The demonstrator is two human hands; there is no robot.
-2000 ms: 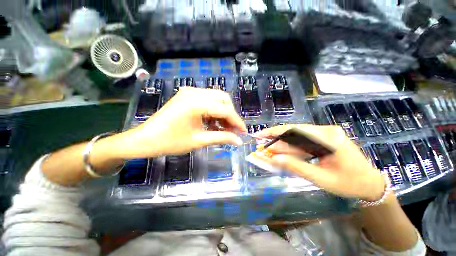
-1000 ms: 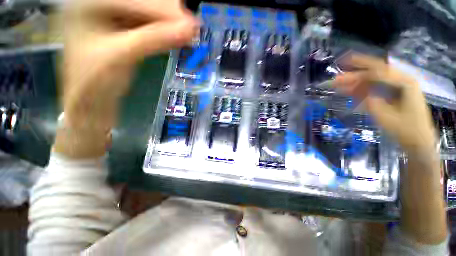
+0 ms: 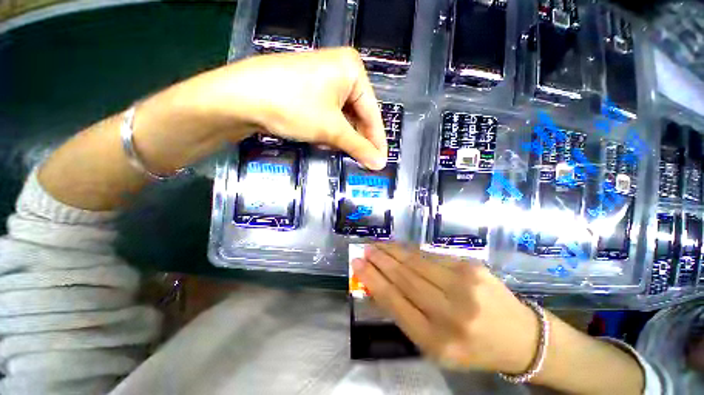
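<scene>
A clear blister tray (image 3: 309, 258) holds dark keypad phones in two rows. My left hand (image 3: 328, 104) pinches the top edge of a clear film with blue print (image 3: 366, 193), lying over the screen of the second phone in the near row. The first phone (image 3: 267, 189) has a similar blue-printed film on its screen. My right hand (image 3: 451, 308) is at the tray's near edge, holding a white and orange card (image 3: 358, 270) and a dark flat pad (image 3: 378, 339) below it. The third phone (image 3: 462, 204) shows no blue print.
Several loose clear pieces with blue print (image 3: 575, 166) lie over the phones at the tray's right. Another tray of phones (image 3: 679, 224) stands at the right edge. A dark green mat (image 3: 100, 69) shows at the left.
The view has moved closer over the tray. My left hand has come down to the second near-row phone with a film. My right hand has moved from the tray's right side to its near edge.
</scene>
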